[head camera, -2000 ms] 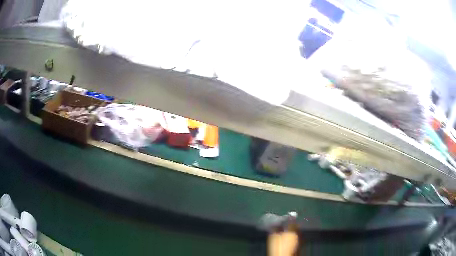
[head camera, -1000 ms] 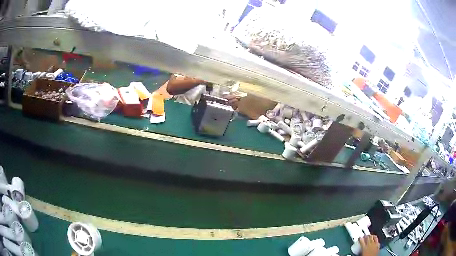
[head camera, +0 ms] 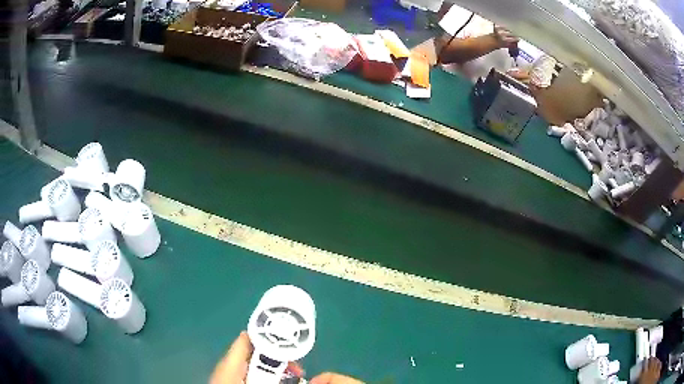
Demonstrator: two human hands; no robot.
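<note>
A white handheld fan body (head camera: 282, 330) is upright at the bottom centre, its round slotted head up and its handle neck cut off by the frame edge. My left hand (head camera: 234, 363) grips it at the neck from the left. My right hand (head camera: 334, 378) is at the bottom edge, mostly cut off, with its fingertips near a small reddish and dark detail (head camera: 292, 372) at the neck. Whether those fingertips hold it is unclear. Many white fan bodies (head camera: 118, 303) lie piled on the green bench at left.
A pale edge strip (head camera: 360, 273) separates the bench from the green conveyor (head camera: 300, 180). More fan bodies (head camera: 589, 358) lie at lower right, beside another person's hand (head camera: 649, 370). Across are a parts box (head camera: 202, 52), a plastic bag (head camera: 307, 46), a dark-sided device (head camera: 507, 106) and a carton of fan bodies.
The view has swung left and down. The fan body, seen at lower left a second ago, is now at bottom centre, and both my hands show at it.
</note>
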